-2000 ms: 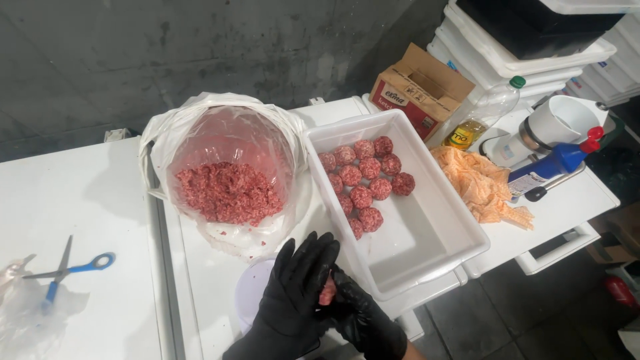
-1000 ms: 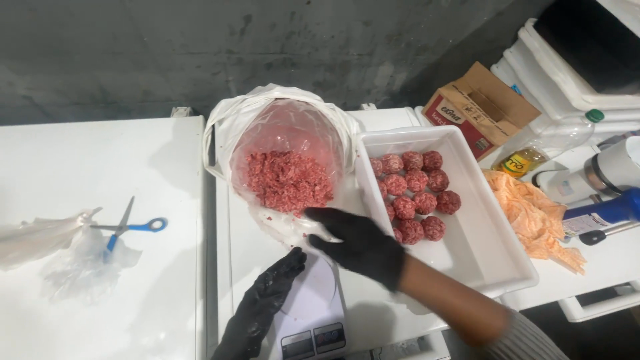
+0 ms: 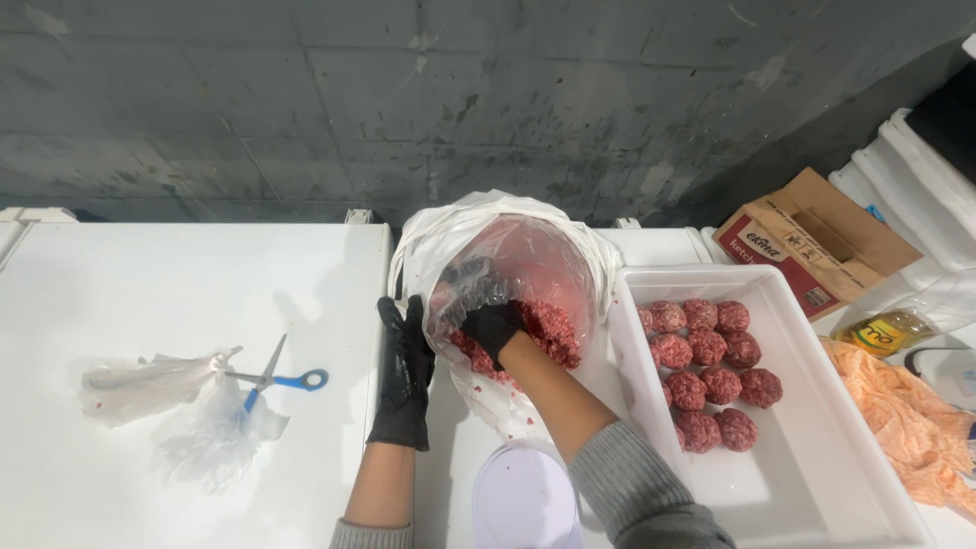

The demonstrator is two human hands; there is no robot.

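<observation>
Both of my hands wear black gloves. My right hand [image 3: 492, 328] reaches into a plastic-lined bowl and is pressed into the ground meat [image 3: 553, 332]; its fingers are partly hidden by meat and clear film. My left hand [image 3: 404, 370] is upright at the left side of the white plastic bag [image 3: 602, 252] around the bowl, its fingers on or beside the bag's edge. To the right, a white plastic tray [image 3: 831, 427] bears rows of round meatballs [image 3: 707, 347] along its left side. Below the bowl lies the pale round plate of a kitchen scale [image 3: 526, 499].
Blue-handled scissors [image 3: 301, 380] lie by crumpled plastic bags [image 3: 210, 435] on the left white surface. Beyond the tray are an open cardboard box [image 3: 812, 244], a bottle with yellow liquid [image 3: 888, 332] and an orange cloth [image 3: 900, 412]. A grey wall [image 3: 381, 99] rises behind.
Two seconds ago both hands were together around a piece of meat, below the bowl. They then parted; my right hand has gone into the bowl, and my left has moved up to the bag's left side.
</observation>
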